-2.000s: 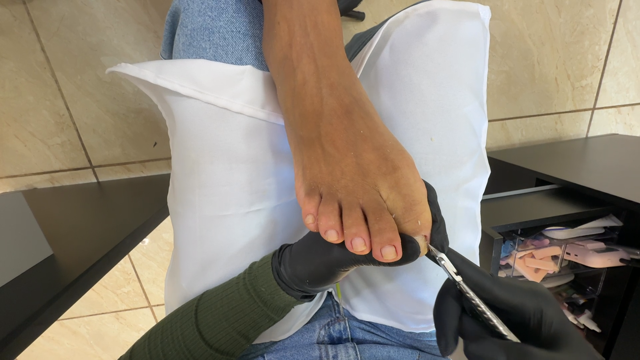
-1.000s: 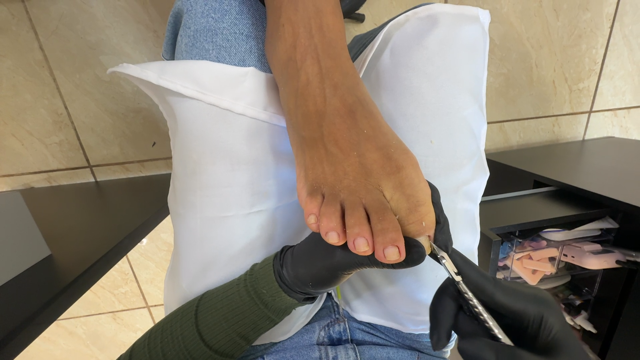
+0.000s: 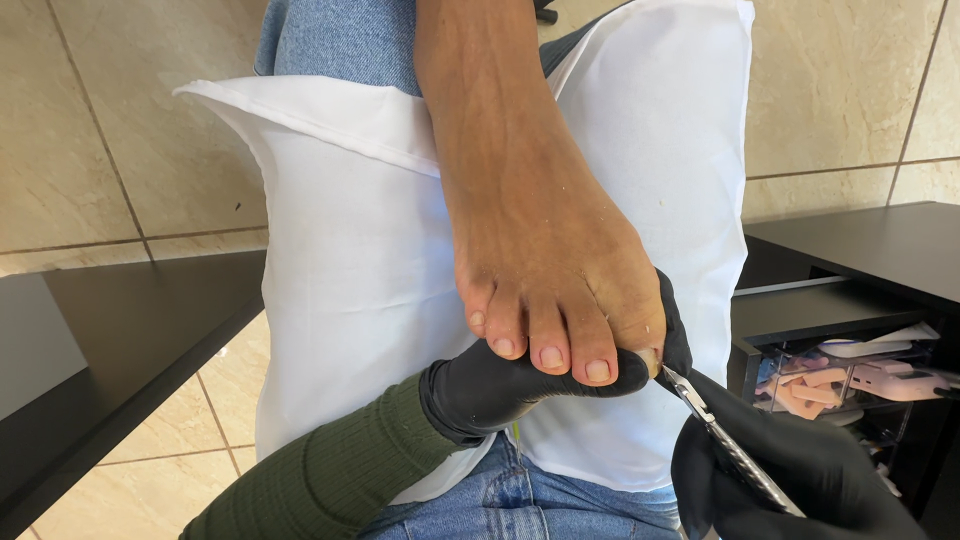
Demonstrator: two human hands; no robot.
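Observation:
Another person's bare foot [image 3: 540,202] rests over a white cloth [image 3: 345,225] on my lap. My left hand [image 3: 517,386], in a black glove below a green ribbed sleeve, grips the big toe; its thumb lies between the big toe and second toe, and dark glove shows at the toe's outer side. My right hand [image 3: 787,457], also black-gloved, holds a slim metal nail tool [image 3: 724,439] with a textured handle. The tool's tip touches or nearly touches the outer edge of the big toenail [image 3: 648,361]. Small pale flecks lie on the foot's skin.
At right, a black cabinet [image 3: 862,247] has an open drawer with clear compartments [image 3: 795,360] holding pink items. A dark tabletop [image 3: 165,315] with a grey panel stands at left. Beige floor tiles [image 3: 112,150] lie beyond, and blue jeans [image 3: 480,502] show beneath the cloth.

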